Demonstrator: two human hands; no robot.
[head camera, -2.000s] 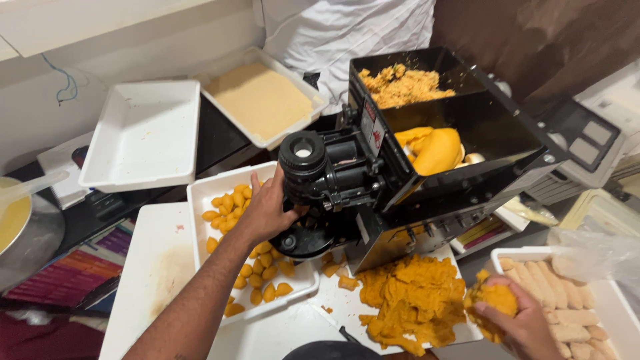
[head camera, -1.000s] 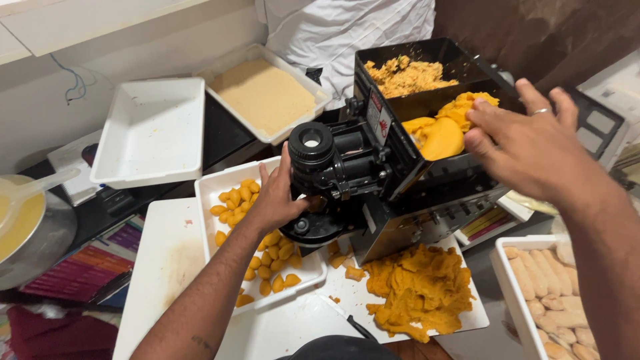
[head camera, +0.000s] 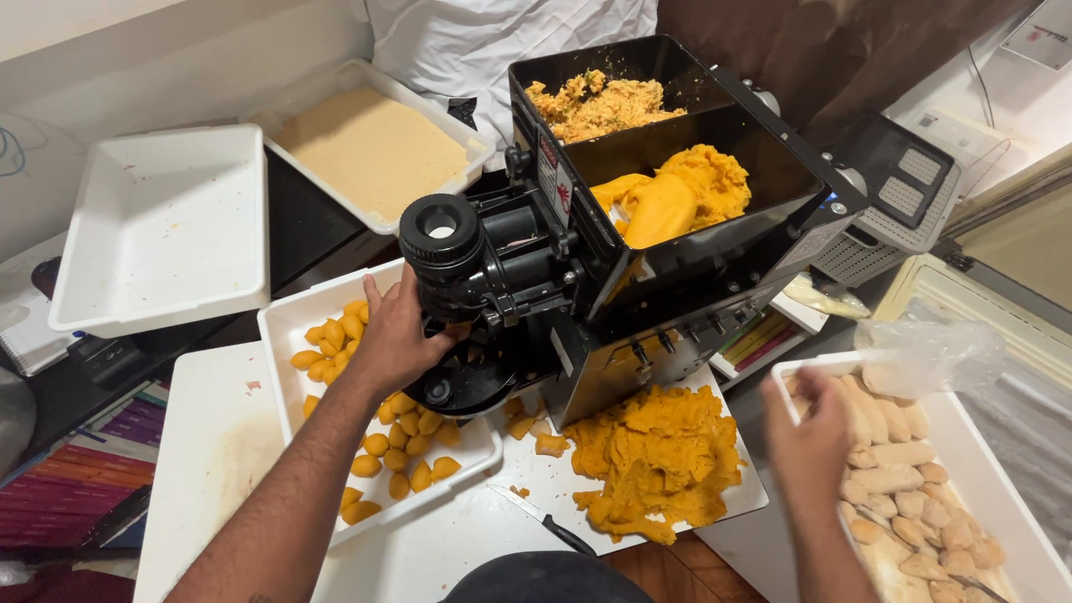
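My left hand (head camera: 398, 335) reaches under the outlet head of a black food-forming machine (head camera: 494, 251); its fingertips are hidden there, so I cannot tell what it holds. Below and left, drop-shaped orange dough pieces (head camera: 398, 440) lie in a white plastic tray (head camera: 494, 448). My right hand (head camera: 808, 427), blurred, hangs with nothing seen in it, between a mound of orange dough (head camera: 657, 461) and a white tray of breaded pieces (head camera: 997, 469). In the machine's near hopper sits orange dough (head camera: 670, 201); its far hopper holds a crumbly filling (head camera: 599, 105).
A knife with a black handle (head camera: 565, 532) lies beside the dough mound. At the upper left are a white plastic tray (head camera: 167, 226) with a few specks and a tray of fine crumbs (head camera: 368, 151). A clear plastic bag (head camera: 938, 352) rests on the right tray's corner.
My right hand held a lump of orange dough two seconds ago, then was at the near hopper, and is now down by the right tray. More dough sits in that hopper. My left hand stays at the outlet.
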